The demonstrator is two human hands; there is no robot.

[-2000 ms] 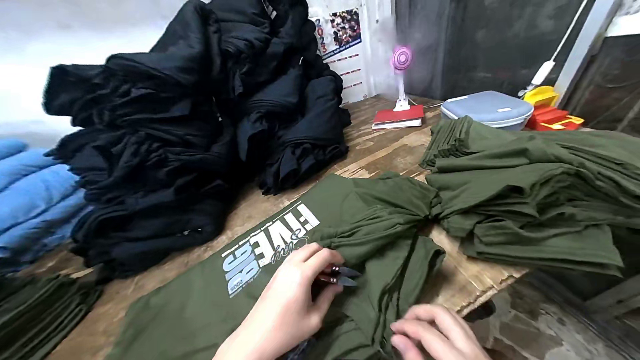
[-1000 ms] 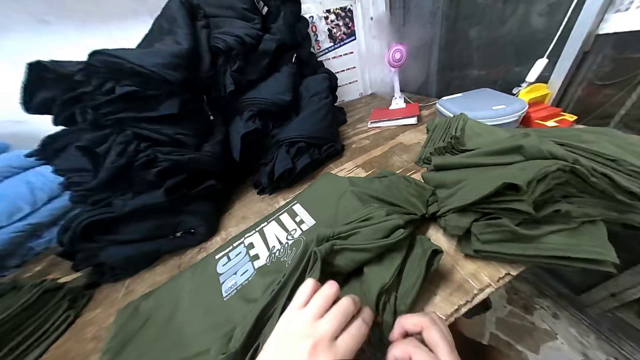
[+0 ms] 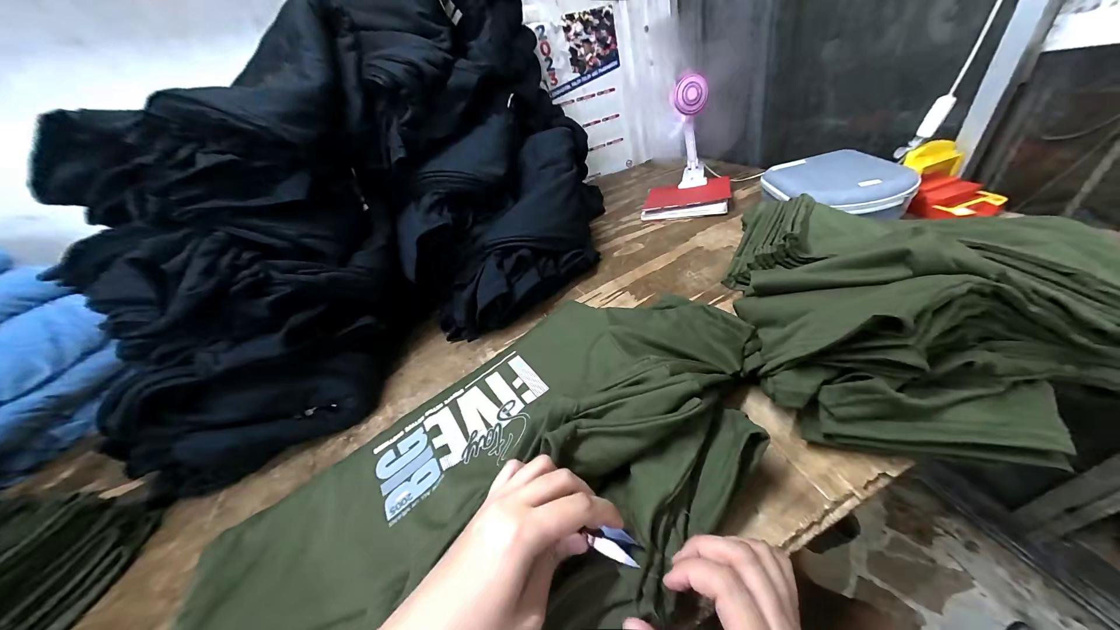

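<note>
A printed olive-green shirt [image 3: 612, 341] lies spread over the near part of the wooden table, bunched toward its right side. My left hand [image 3: 534, 534] is closed around a small pair of thread snips [image 3: 614, 544], whose blades point right over the bunched cloth. Just right of the blades, my right hand [image 3: 735, 573] touches the shirt's folds with bent fingers; whether it pinches the cloth cannot be told. The shirt's upper right end meets a stack of olive-green garments [image 3: 919, 324].
Tall piles of black garments [image 3: 245, 262] stand at left, beside light blue ones [image 3: 48, 350]. Behind are a pink fan [image 3: 690, 96] on a red book [image 3: 687, 197], a grey case [image 3: 840, 179] and a red and yellow object [image 3: 954, 188]. The table edge [image 3: 840, 507] is jagged at right.
The snips' blades, hidden one second ago, show again at my left hand. My right hand's fingers have spread somewhat from their more curled pose.
</note>
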